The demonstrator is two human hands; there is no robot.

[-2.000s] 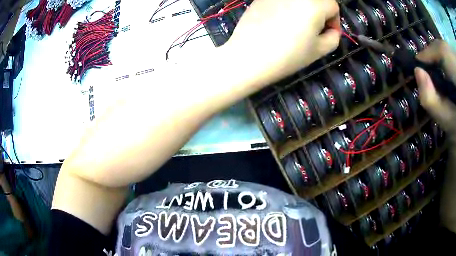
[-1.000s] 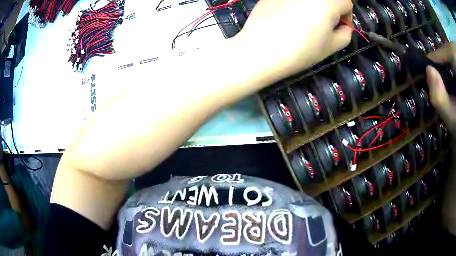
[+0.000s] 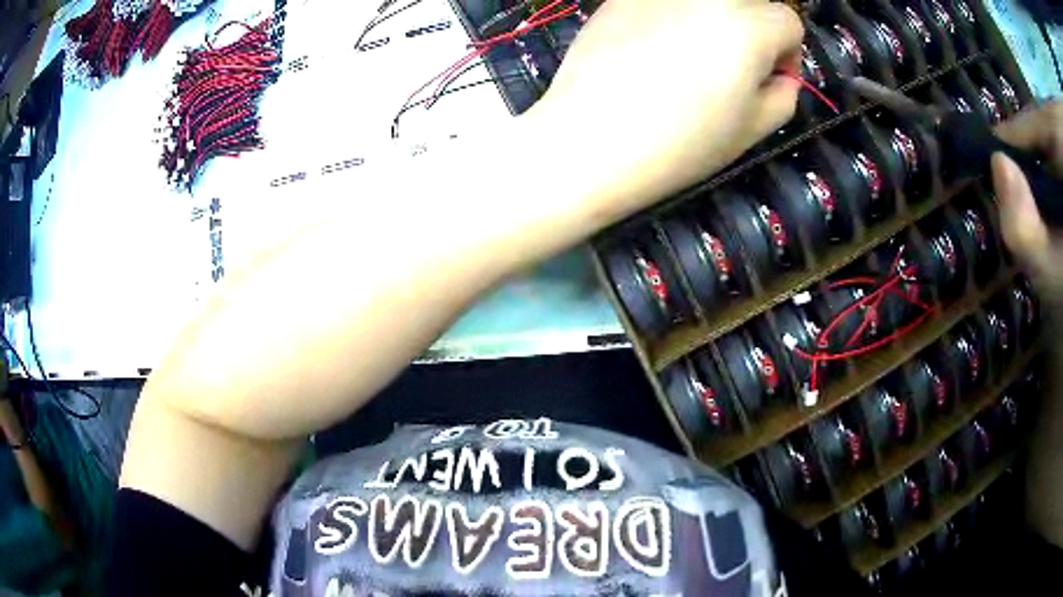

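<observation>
My left hand (image 3: 746, 70) is closed on thin red lead wires (image 3: 816, 93) over the upper part of the partitioned tray (image 3: 699, 448). My right hand (image 3: 1028, 192) at the right edge, partly cut off, holds the black handle of a soldering iron (image 3: 970, 142). Its thin tip points left, close to the wire end; contact cannot be told. Round black speakers (image 3: 764, 233) stand on edge in the tray's cells, each with a red terminal spot. Several red leads with white plugs (image 3: 868, 315) lie loose on the middle rows.
A spare wire bundle (image 3: 222, 99) lies on the pale table (image 3: 105, 280) at the left, with tied wire bundles (image 3: 117, 35) behind it. Loose red and black wires cross the tray's upper left edge. Another person's arm (image 3: 35, 466) shows at the lower left.
The view shifted and shifted back. The iron's tip, close to the wire end in the earlier frames, now sits slightly farther to the right of it. My left hand keeps its hold on the wires.
</observation>
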